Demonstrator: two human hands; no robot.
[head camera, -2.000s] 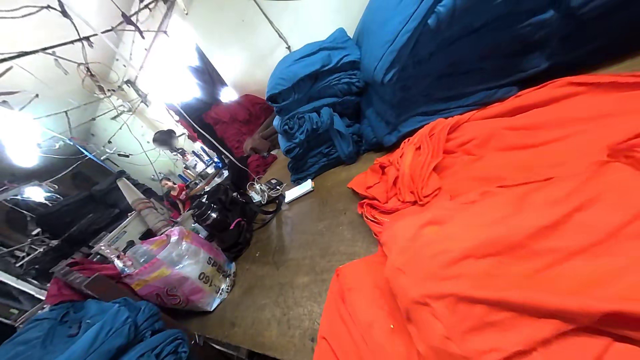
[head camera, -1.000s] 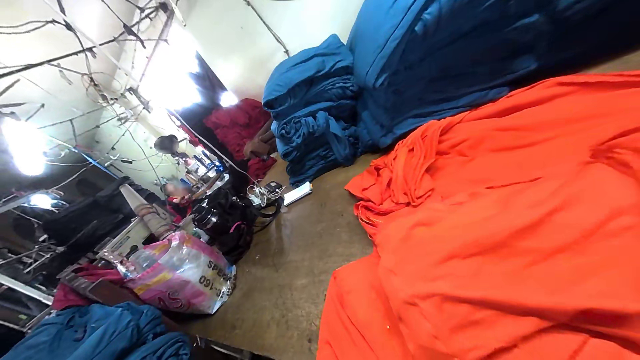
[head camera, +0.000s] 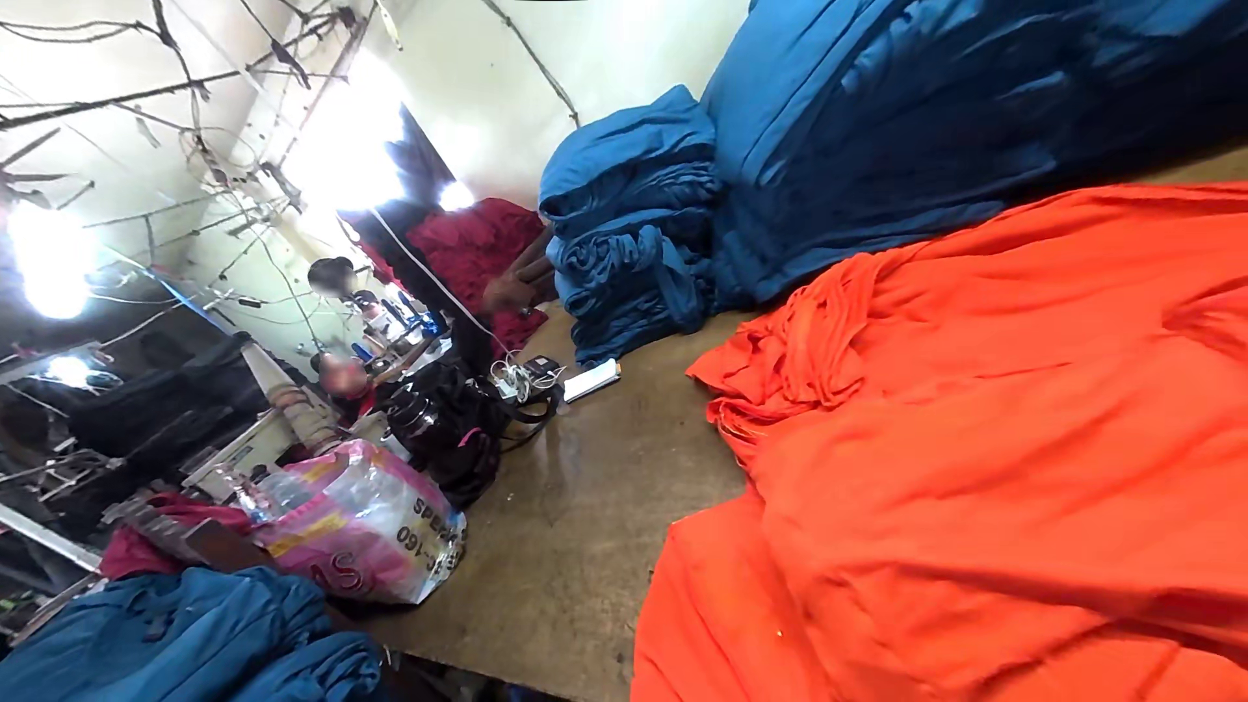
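Neither my left hand nor my right hand shows in the head view. A large heap of orange-red fabric (head camera: 975, 468) lies in loose folds over the right side of a brown worktable (head camera: 575, 526). Its left end is bunched into several layers. Behind it rests a big mass of blue fabric (head camera: 877, 146), and a folded stack of blue cloth (head camera: 634, 224) stands against that mass at its left.
A pink and clear plastic bag (head camera: 361, 526) bearing writing sits at the table's left edge, beside a black bag (head camera: 448, 429). White cables (head camera: 522, 375) and a small white object (head camera: 592, 380) lie behind. Blue cloth (head camera: 175, 643) is at lower left. People are in the background.
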